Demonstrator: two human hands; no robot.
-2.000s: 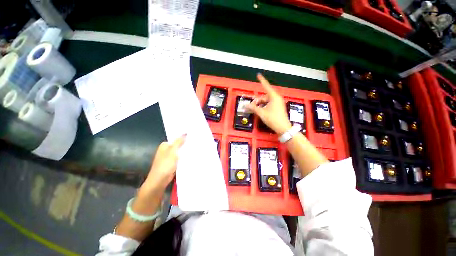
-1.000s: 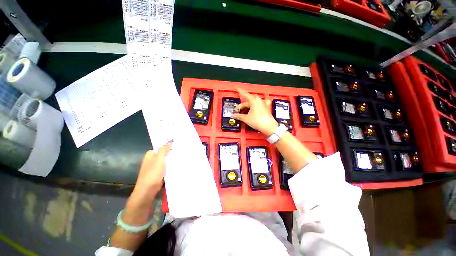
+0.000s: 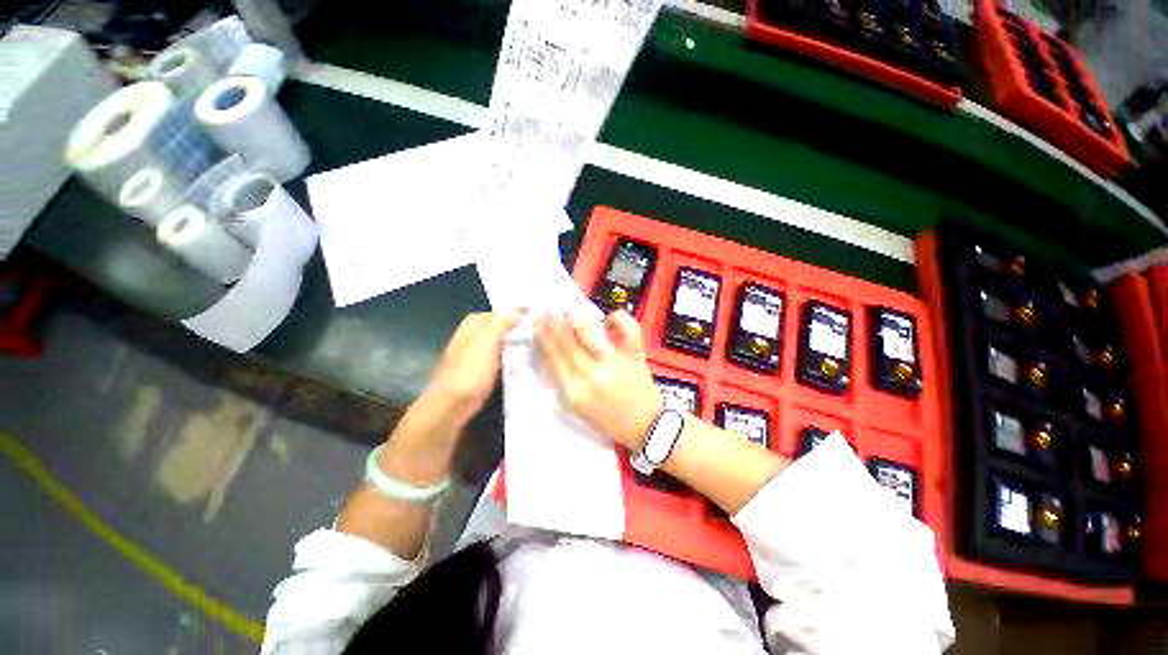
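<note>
The label strip [image 3: 564,461] hangs down in front of me, printed in its upper part and blank below. My left hand [image 3: 471,365] holds its left edge. My right hand [image 3: 600,378] lies on the strip with its fingertips close to the left ones; whether it pinches a label cannot be seen. The red tray [image 3: 794,279] holds black devices in two rows. One device [image 3: 693,311] has a white label face. The top-left device [image 3: 625,273] has a greyer face. My right hand and forearm hide part of the lower row.
A paper sheet [image 3: 397,220] lies left of the strip. A loose label roll [image 3: 267,256] and several spare rolls [image 3: 250,126] stand at left, with a white box [image 3: 45,115] beyond. A black tray [image 3: 954,422] of devices is at right. More trays [image 3: 884,71] stand across the belt.
My right hand has left the device in the upper row and moved left onto the strip beside my left hand. The view has shifted, so more of the left side shows.
</note>
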